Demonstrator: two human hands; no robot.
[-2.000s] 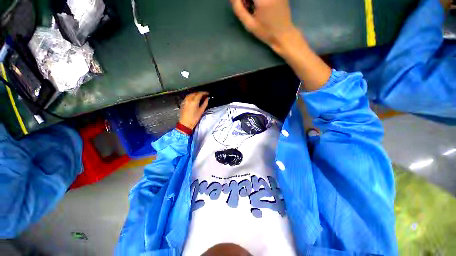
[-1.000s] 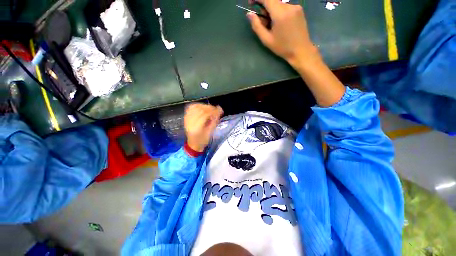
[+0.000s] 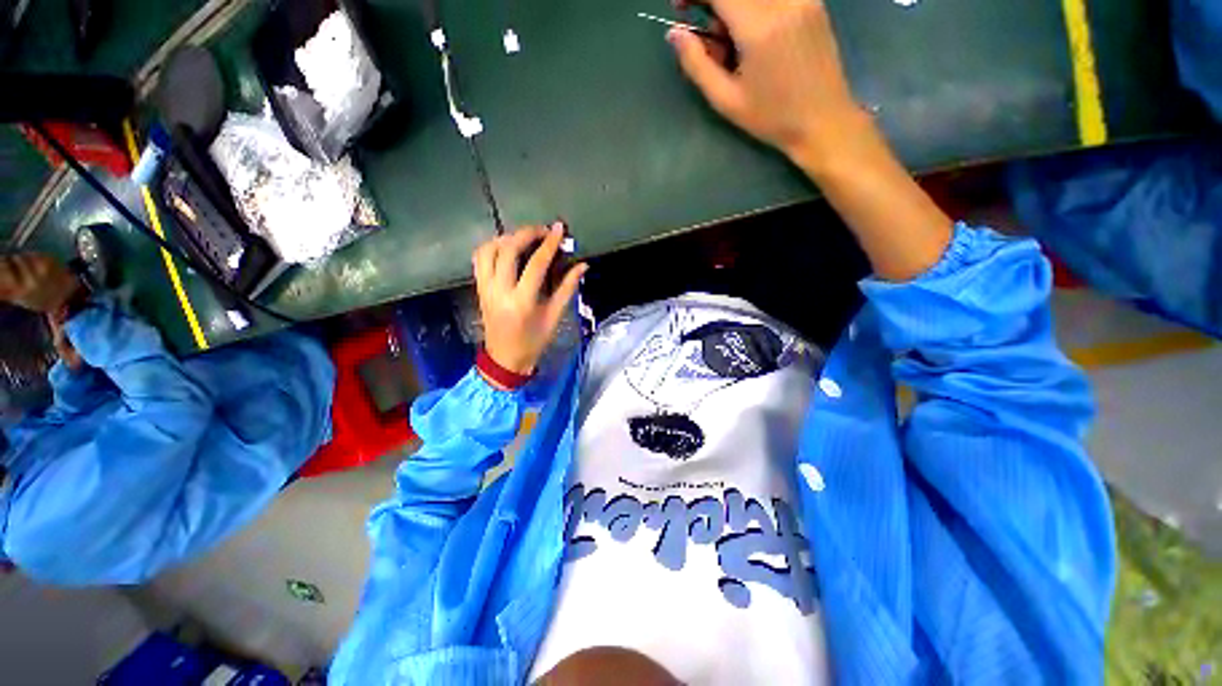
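Observation:
My right hand [image 3: 775, 70] is over the green bench at the top, its fingers curled around dark tweezers [image 3: 666, 22] whose thin bright tip points left. What the tips face is not clear. My left hand [image 3: 520, 298] is at the bench's front edge, palm down, fingers apart, with nothing seen in it. A small white scrap [image 3: 568, 245] lies beside its index fingertip. A thin cable with white ends [image 3: 469, 126] lies on the bench, above and left of my left hand. No handset is visible.
At the left are a black bin with white contents [image 3: 335, 74], a crumpled clear bag [image 3: 288, 188], a black tray [image 3: 201, 221] and a dark disc [image 3: 190, 91]. People in blue smocks sit at the left [image 3: 161, 442] and right [image 3: 1139, 228]. Yellow tape [image 3: 1083, 74] crosses the bench.
The view has shifted, so the bench items sit further right. My left hand has risen from below the bench edge onto it and its fingers have spread. My right hand still holds the tweezers.

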